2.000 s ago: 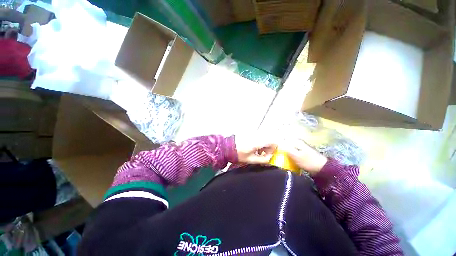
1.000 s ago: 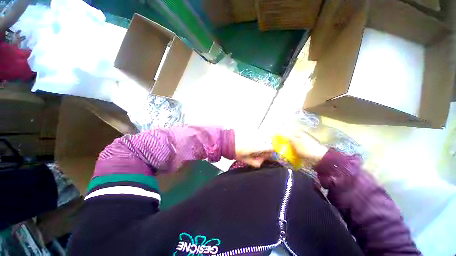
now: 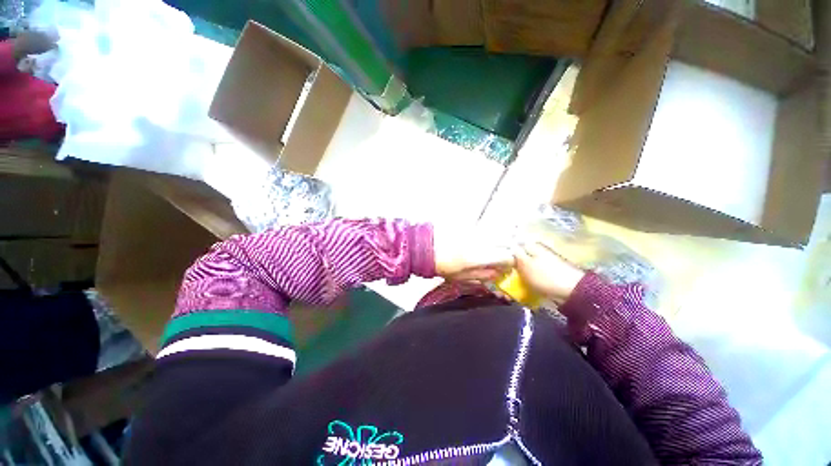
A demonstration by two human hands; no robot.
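Observation:
A yellow-orange packing tape roll (image 3: 517,286) is held close to my body at the bench edge, between my two hands. My right hand (image 3: 549,271) grips it from the right side. My left hand (image 3: 469,257) is against its left side, with fingers bent; overexposure hides whether it grips the roll. Striped maroon oversleeves cover both forearms. Clear poly bags of goods lie on the bench beyond my left forearm (image 3: 290,197) and beside my right hand (image 3: 620,259).
A carton with a white liner (image 3: 711,136) stands at right. A small open carton (image 3: 264,91) stands by the green post (image 3: 342,41). A large carton (image 3: 155,264) is left of the bench. White foam wrap (image 3: 128,82) and a person's red sleeve (image 3: 27,105) are at far left.
The tape roll turned and shifted between my hands and now shows less. My left forearm has moved slightly up. The right carton appears shifted slightly in view.

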